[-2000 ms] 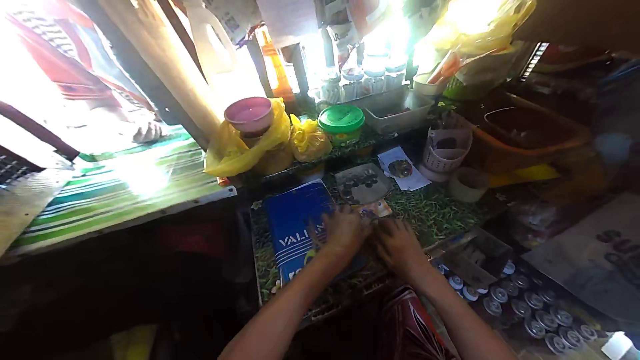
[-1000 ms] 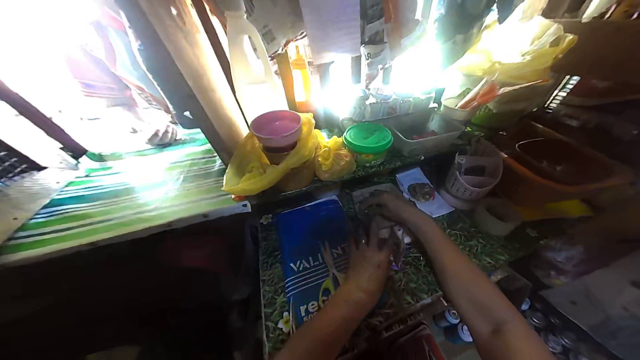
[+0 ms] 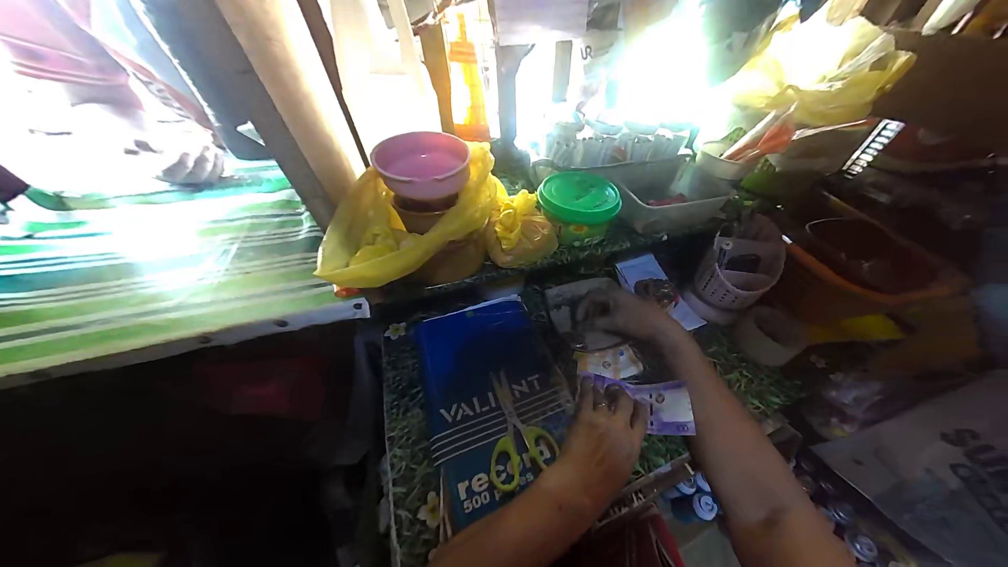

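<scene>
My left hand [image 3: 605, 429] holds a purple banknote [image 3: 665, 405] near the table's front edge. An orange-yellow banknote [image 3: 610, 361] lies just beyond it. My right hand [image 3: 618, 313] reaches over a shallow grey tray [image 3: 563, 303] of coins, fingertips down in it; whether it grips a coin cannot be told. Left of my hands, scissors with yellow-green handles [image 3: 513, 429] lie on a blue record book [image 3: 472, 354]. A small pile of coins [image 3: 657, 292] rests on white paper [image 3: 689, 316] right of the tray.
Along the back ledge stand a pink bowl [image 3: 421, 164] in a yellow plastic bag [image 3: 362, 256], a green-lidded tub [image 3: 579, 198] and a grey bin [image 3: 677, 197]. A perforated basket [image 3: 728, 272] and a tape roll [image 3: 768, 335] are at right, cans [image 3: 701, 504] below. A person's hand [image 3: 193, 165] shows far left.
My right hand has moved from beside my left hand to the coin tray. The purple banknote now shows clearly in my left hand. The view has shifted toward the left.
</scene>
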